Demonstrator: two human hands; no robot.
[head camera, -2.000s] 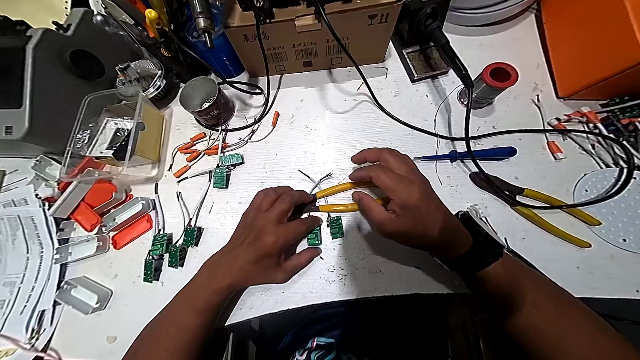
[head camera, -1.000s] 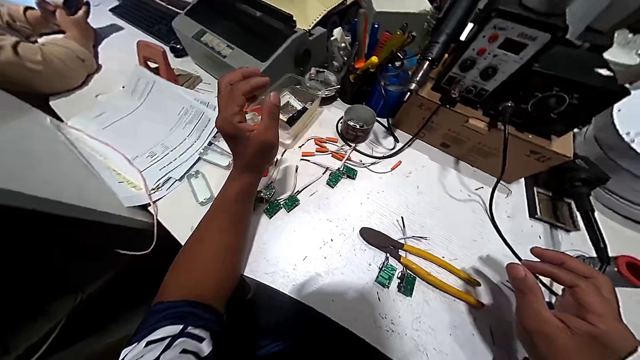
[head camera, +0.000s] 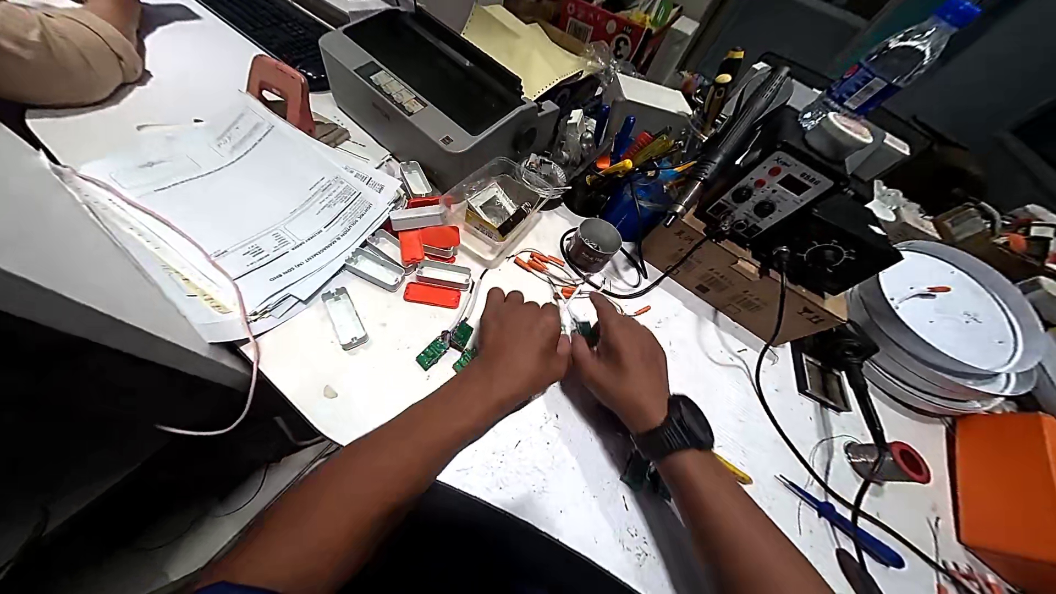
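My left hand (head camera: 524, 338) is closed over the middle of the white table, with its fingertips hidden. Against it is my right hand (head camera: 623, 355), wearing a black watch, its thumb and forefinger at white wires (head camera: 569, 309) and a small green circuit board (head camera: 585, 330). Just left of my left hand lie more green circuit boards (head camera: 433, 352) with wires. Orange-tipped wires (head camera: 536, 262) are spread beyond my hands. Under my right forearm a yellow plier handle (head camera: 733, 469) and further boards (head camera: 639, 477) show partly.
Red and grey plastic casings (head camera: 433, 295), papers (head camera: 239, 198) and a printer (head camera: 437, 91) are at the left. A metal cup (head camera: 594, 245), soldering station (head camera: 775, 194) and cardboard box (head camera: 726, 280) stand behind. Rightward are a solder spool (head camera: 887, 462), blue screwdriver (head camera: 850, 524) and black cables. Another person's arm (head camera: 66, 54) rests top left.
My hands, on the yellow-handled pliers two seconds ago, were apart and off them one second ago. Now they are together at the wires and board near the cup. The view has swung.
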